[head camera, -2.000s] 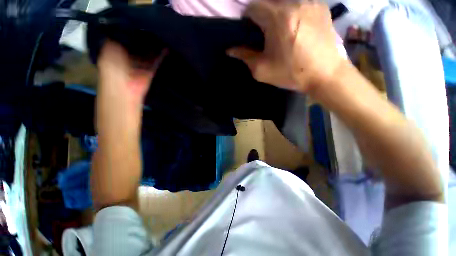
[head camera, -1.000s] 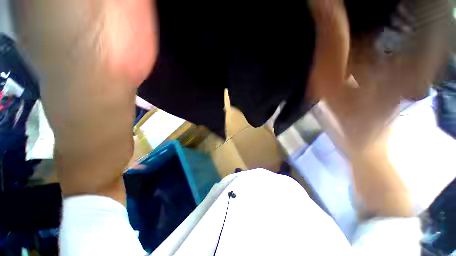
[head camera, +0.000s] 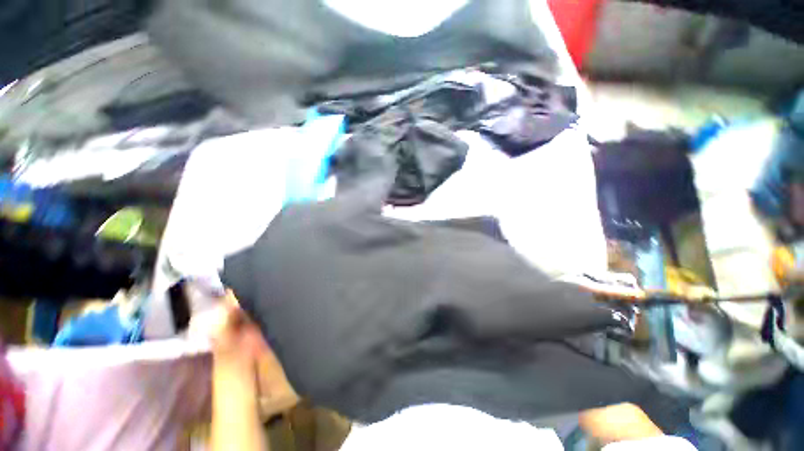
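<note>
A dark grey-black jacket (head camera: 353, 291) lies spread over the near part of the white padded table (head camera: 216, 181) and hangs over its front edge. My left hand (head camera: 236, 330) is blurred at the jacket's left edge and appears to grip the cloth. My right wrist shows at the bottom right, but my right hand (head camera: 617, 423) is mostly covered by the jacket's lower right part, so its grip is hidden. The steam iron (head camera: 617, 295) is partly visible at the table's right end, beside a tapering part of the jacket.
Shiny, wrinkled black cloth (head camera: 432, 150) lies at the back of the table. A bright blue flat thing (head camera: 316, 158) is left of it. Pink cloth (head camera: 115, 396) hangs at the lower left. A hose or cord (head camera: 705, 298) extends right from the iron.
The view has swung from the floor and my lap to the table. The dark garment, held up between my hands before, now lies spread on the table. Both hands are lower in view.
</note>
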